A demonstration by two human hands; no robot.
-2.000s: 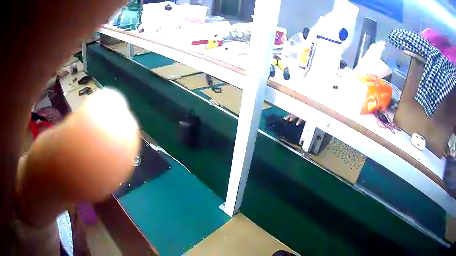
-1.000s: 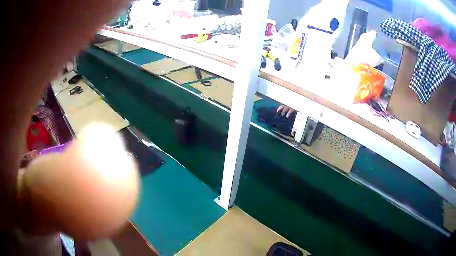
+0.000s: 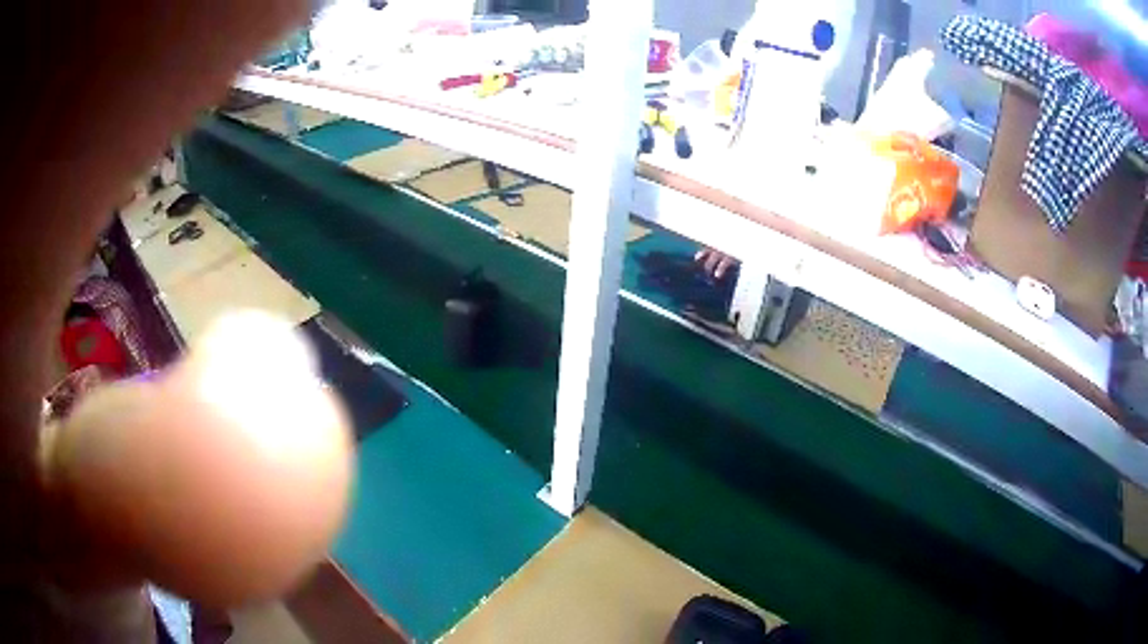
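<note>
A large blurred hand, seemingly my left hand (image 3: 208,466), fills the left side of the view very close to the lens. One rounded fingertip shows brightly lit; the rest of the hand is dark and cut off by the edge, so its grip is unclear. My right hand is not in view. A small black pouch (image 3: 715,623) lies on the tan bench top (image 3: 592,572) at the bottom edge, partly cut off. Another dark shape touches its right side.
A dark-green belt (image 3: 504,409) runs behind the bench, with a black pouch-like item (image 3: 471,325) on it. A white post (image 3: 594,277) stands before a cluttered shelf (image 3: 781,264). Another person's hand (image 3: 718,262) shows beyond the belt. A dark mat (image 3: 359,388) lies on the teal section.
The camera view has shifted, so the shelf and post sit further left and higher. More of the black pouch shows at the bottom. The blurred fingertip stays close to the lens, slightly lower than at first.
</note>
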